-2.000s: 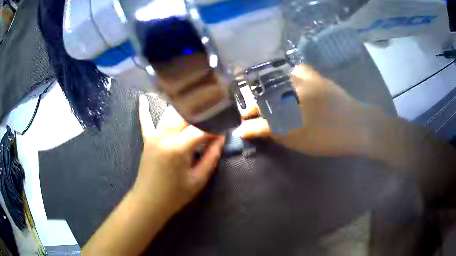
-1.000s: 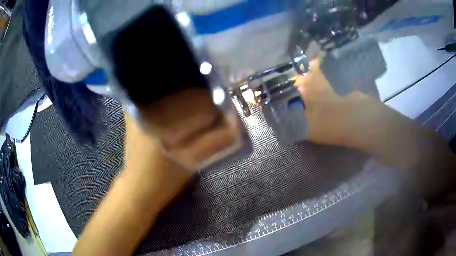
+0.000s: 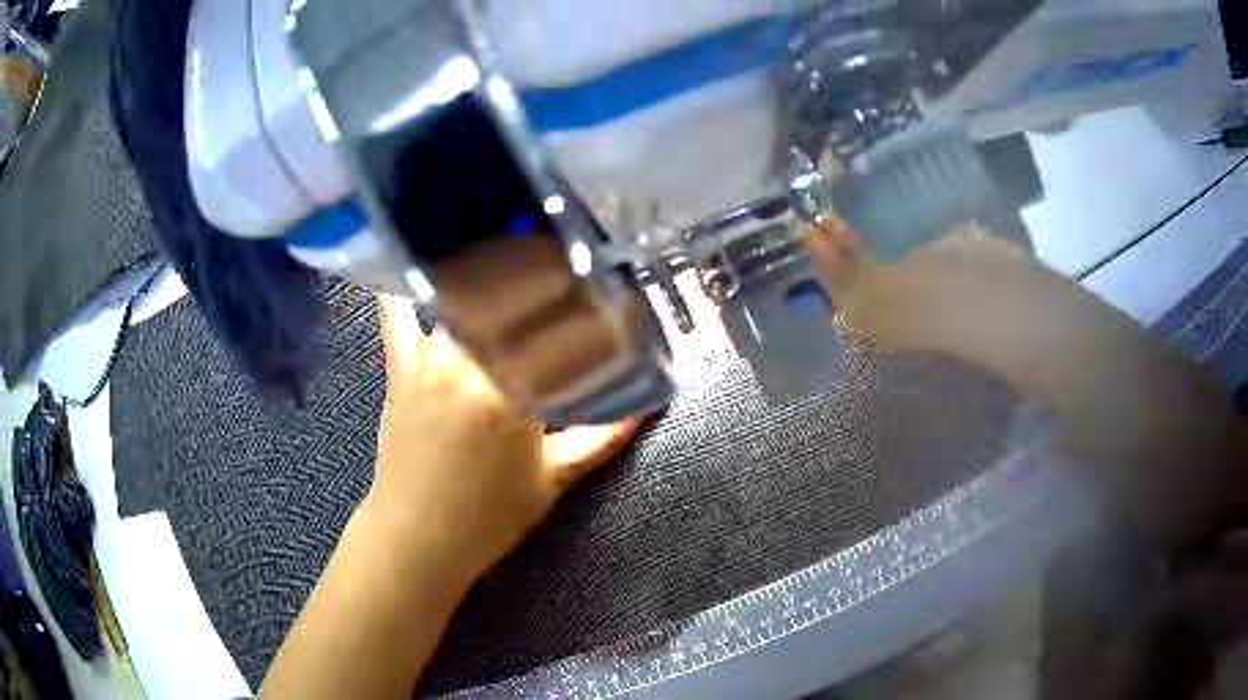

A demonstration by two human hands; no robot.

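Observation:
The dark ribbed garment panel (image 3: 739, 479) lies flat under the white sewing machine head (image 3: 657, 130). The lamp lights the presser foot and needle area (image 3: 673, 294). My left hand (image 3: 459, 438) rests on the panel left of the needle, thumb and fingers apart; the shiny reflective shield (image 3: 527, 294) hides part of its fingers. My right hand (image 3: 944, 294) is right of the needle, behind the translucent grey block (image 3: 787, 335); its fingertips are mostly hidden and its wrist is blurred. No small strip shows by the needle.
A dark fringe (image 3: 226, 205) hangs left of the head. A curved black bundle (image 3: 55, 506) lies at the far left. The ruler (image 3: 821, 581) runs along the table's front edge. More grey cloth (image 3: 69, 219) is at the upper left.
The panel's front edge has moved back from the wearer, uncovering the ruler. The small strip at my left fingertips no longer shows. My right fingers have withdrawn from the needle towards the right.

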